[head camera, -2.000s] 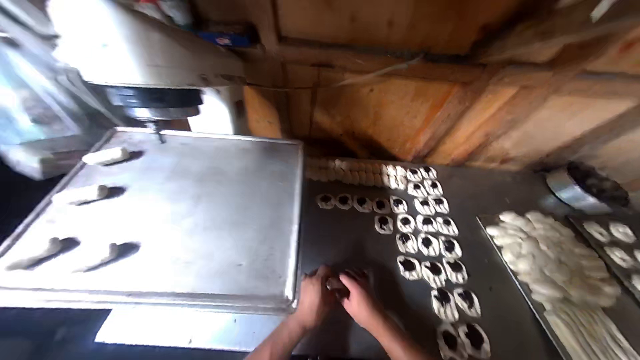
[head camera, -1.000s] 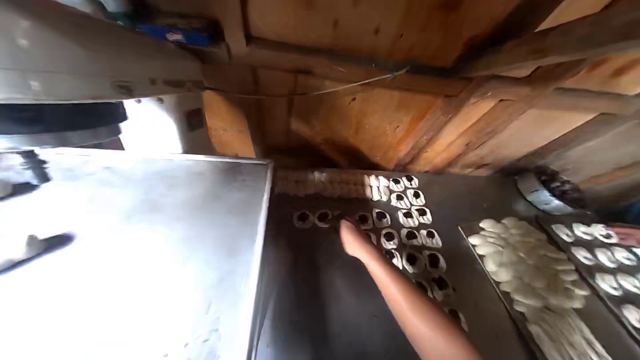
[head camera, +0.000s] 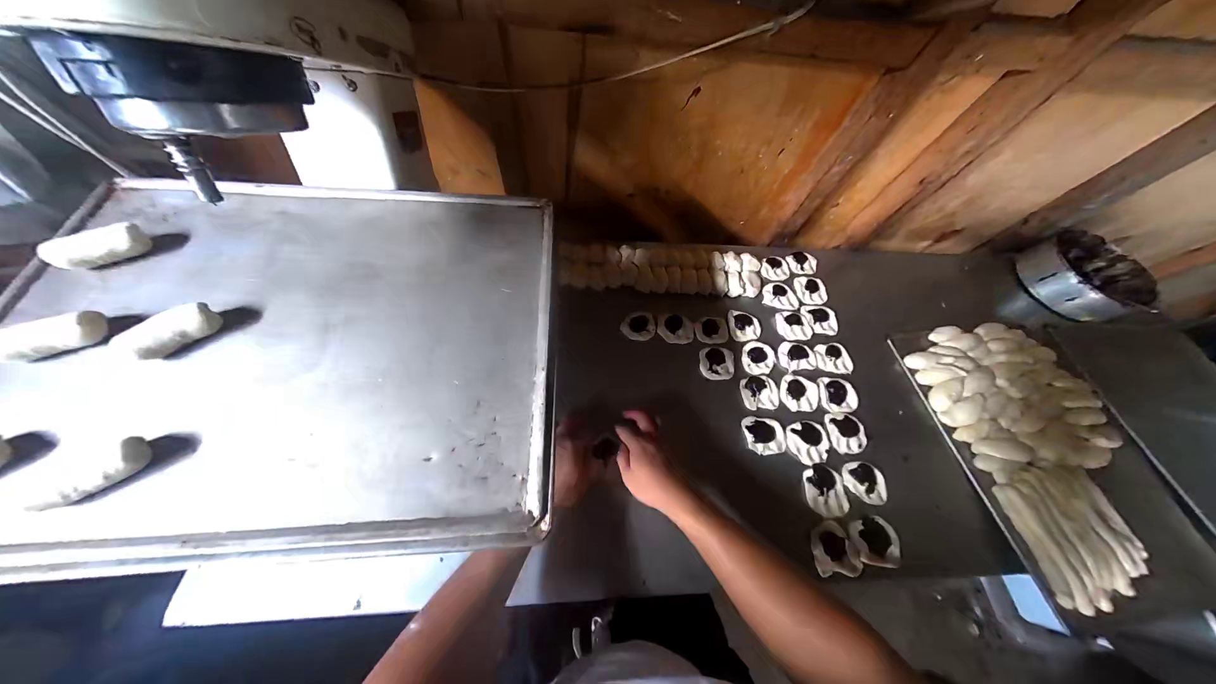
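Note:
My left hand (head camera: 572, 465) is beside the right edge of the metal baking tray (head camera: 380, 332), partly in shadow. Close to its right, my right hand (head camera: 648, 461) has its fingers bent around a small dough piece with dark filling (head camera: 604, 448), which lies between the two hands. How firmly either hand holds it is unclear. Flattened dough pieces topped with dark filling (head camera: 798, 389) stand in rows on the dark worktop (head camera: 665, 532). Behind them is a double row of small plain dough pieces (head camera: 665, 271). Several dough rolls (head camera: 95, 245) lie on the tray.
At the right, a tray (head camera: 978, 480) bears a heap of dough pieces (head camera: 1016, 399) and long dough strips (head camera: 1069, 532). A metal pot of dark filling (head camera: 1073, 275) stands behind it. A mixer head (head camera: 190, 95) overhangs the baking tray, and a wooden wall (head camera: 712, 133) bounds the back.
One second ago, one hand reached to the row of filled dough pieces; now both hands are together near the tray's edge. The baking tray holds another roll than two seconds ago.

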